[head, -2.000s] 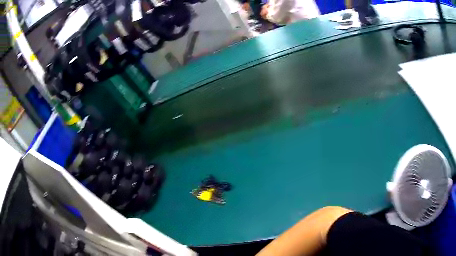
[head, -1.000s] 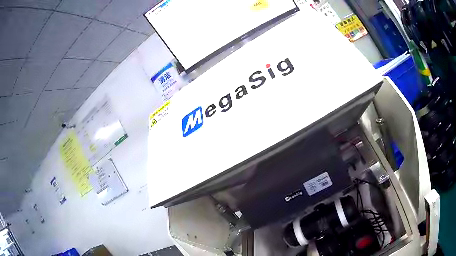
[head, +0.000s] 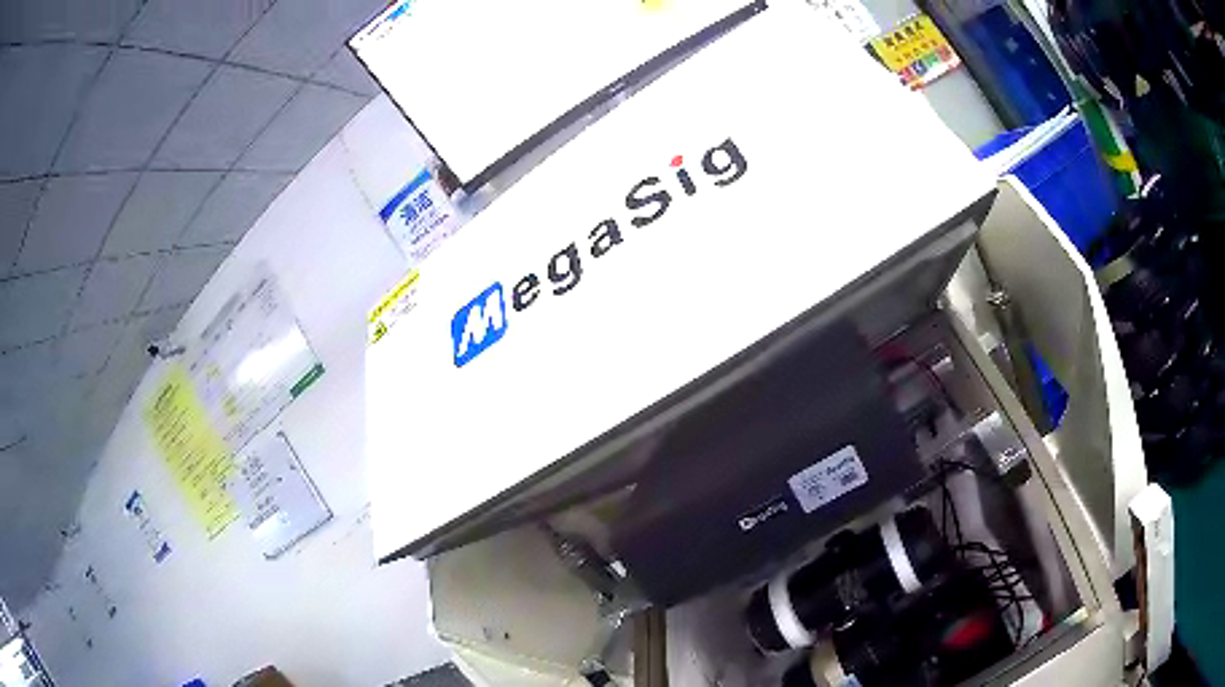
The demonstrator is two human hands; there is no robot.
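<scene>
The test box (head: 1108,403) stands in front of me with its white MegaSig lid (head: 605,336) raised. The lid's dark underside (head: 766,463) carries a white label. Inside the open box is a dark test fixture (head: 860,584) with white round bands, a red part and black wires. A black item sits at the fixture, cut off by the bottom edge; I cannot tell if it is a headphone. Neither of my hands is in the picture.
A monitor (head: 551,81) stands behind the lid. Notices hang on the white wall (head: 363,470) at left. A blue bin (head: 1055,181) and a dark pile of headphones (head: 1182,309) are at right. A white side bar (head: 1153,577) stands at the box's front corner.
My view has turned from the green belt and fan to the test box, then shifted slightly. My arm, seen over the belt earlier, is out of view. The lid stays raised.
</scene>
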